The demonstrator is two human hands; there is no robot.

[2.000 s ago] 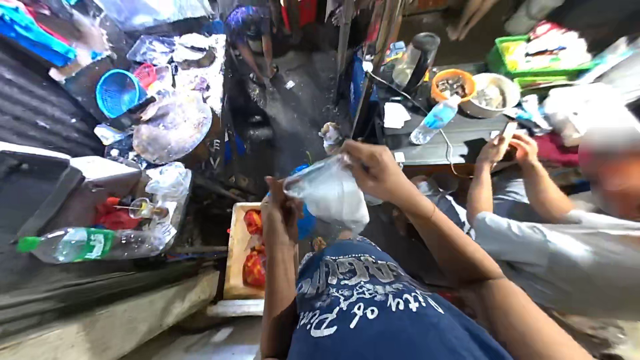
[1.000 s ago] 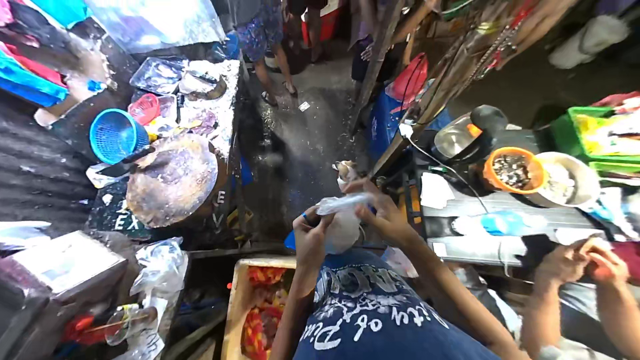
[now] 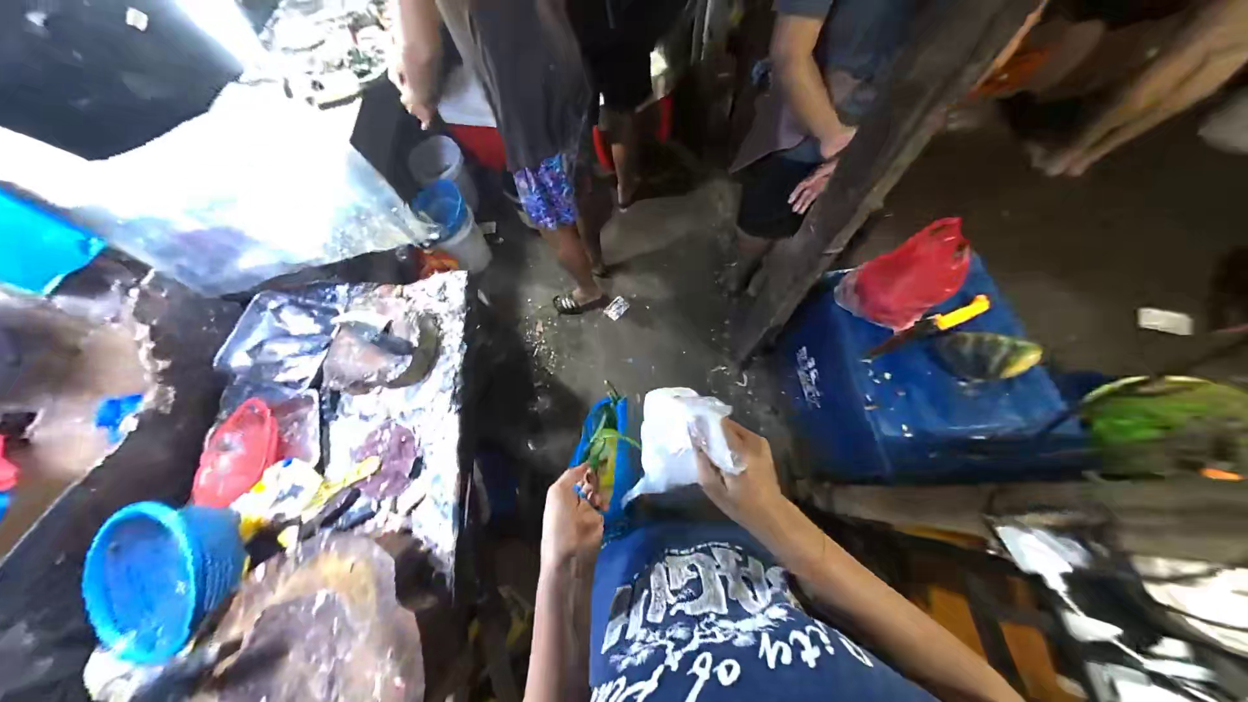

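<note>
My right hand (image 3: pixel 743 470) is closed on a white plastic bag (image 3: pixel 669 439), which looks full and is held in front of the dark blue printed shirt. My left hand (image 3: pixel 573 507), with a ring on one finger, grips the top of a blue plastic bag (image 3: pixel 600 429). Green leafy stalks (image 3: pixel 611 435) and something yellow show at that bag's opening. The two bags are side by side at chest height, the blue one to the left. The lower part of the blue bag is hidden by my hand and the shirt.
At left, a cluttered table (image 3: pixel 444 390) holds stacked blue baskets (image 3: pixel 146 585), a red basket (image 3: pixel 237 453) and a round chopping block (image 3: pixel 322 624). At right, a blue cooler (image 3: pixel 877 419) bears a red bag (image 3: pixel 912 273) and a yellow-handled knife (image 3: pixel 960 312). People stand ahead, beside a wooden post (image 3: pixel 877 166).
My left hand has let go of the white bag and now holds the blue bag with green stalks. The right hand still holds the white one. The view has shifted forward along the aisle.
</note>
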